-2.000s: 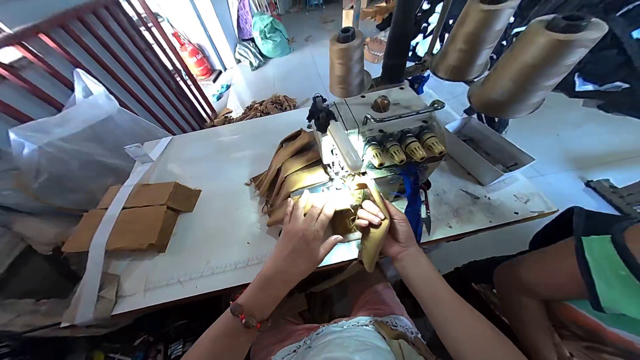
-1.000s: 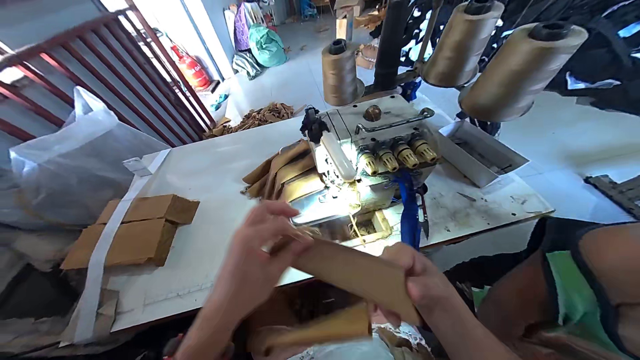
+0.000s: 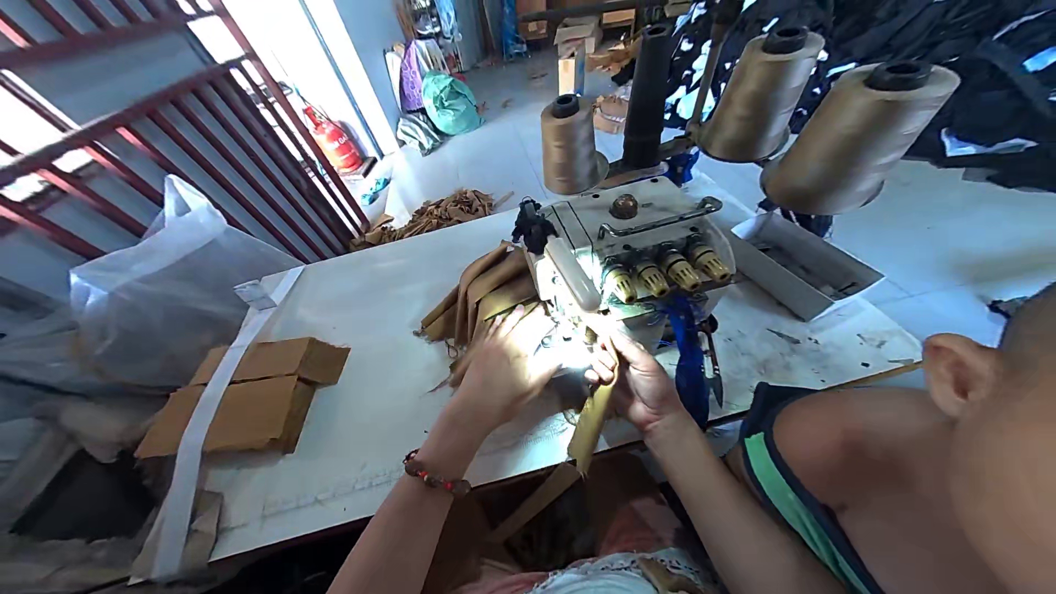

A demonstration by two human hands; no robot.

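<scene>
An overlock sewing machine (image 3: 639, 227) stands on the white table, its lamp lighting the needle area. My left hand (image 3: 507, 367) lies beside the needle area with its fingers spread; glare hides whether cloth is under it. With the thumb and fingers of my right hand (image 3: 635, 375) I pinch a strip of olive-brown cloth (image 3: 592, 425) just in front of the presser foot, and the strip hangs over the table edge. A pile of brown cloth pieces (image 3: 487, 285) rests behind my left hand, against the machine's left side.
Thread cones (image 3: 569, 148) stand above the machine. An open white box (image 3: 804, 264) and scissors (image 3: 713, 367) are on its right. Bundled brown pieces (image 3: 247, 404) and a white strap (image 3: 202, 421) lie at left. A person (image 3: 874, 462) is close on the right.
One second ago both hands held a brown piece stretched in front of the machine; now they are at the needle area. The person at the right has leaned farther into view.
</scene>
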